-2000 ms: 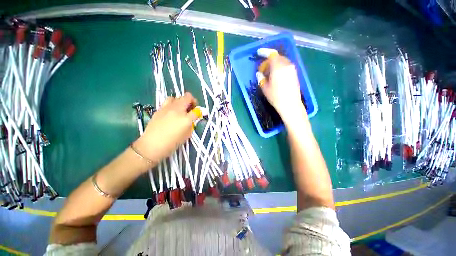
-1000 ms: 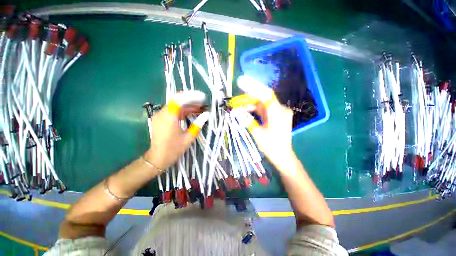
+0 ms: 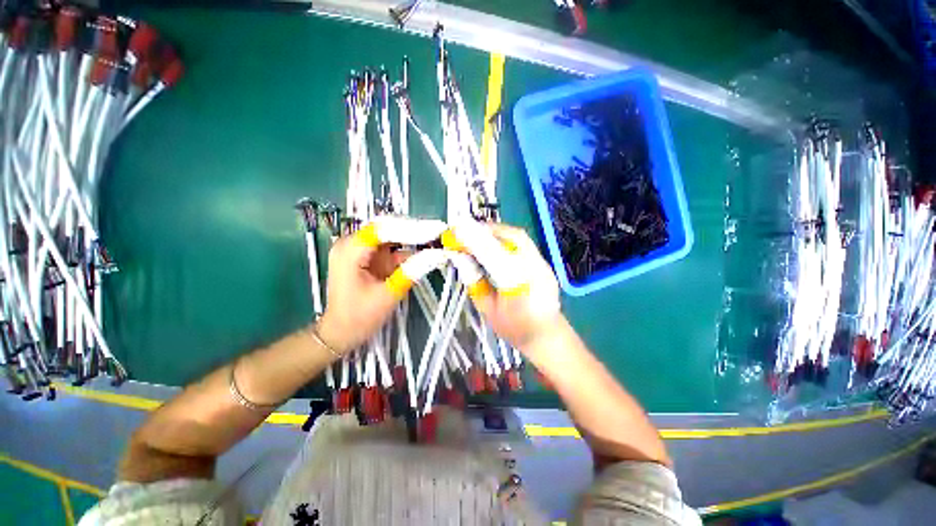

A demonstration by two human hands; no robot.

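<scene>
A bundle of white-sleeved wire harnesses (image 3: pixel 356 177) lies in front of me, dark tips at the far end, red connectors (image 3: pixel 373 403) at the near end. My left hand (image 3: pixel 359 277) and my right hand (image 3: pixel 515 283) meet over the bundle's middle. Both wear white finger cots with yellow bands. The fingertips of both hands are pinched together and touch at a small dark piece, mostly hidden between them. Which hand holds the piece, and which cable end is there, I cannot tell. The blue bin (image 3: pixel 677 195) of small black pieces stands right of my right hand.
A large pile of harnesses (image 3: pixel 64 205) lies on the green mat (image 3: pixel 205 195) at left. More harnesses (image 3: pixel 818 257) lie at right on clear plastic. A pale rail (image 3: pixel 534 44) crosses the far side, with a few harness ends beyond it.
My right hand has left the blue bin, where it was two seconds ago, and come to my left hand. Both hands' fingertips have since closed together over the bundle. The view has shifted slightly.
</scene>
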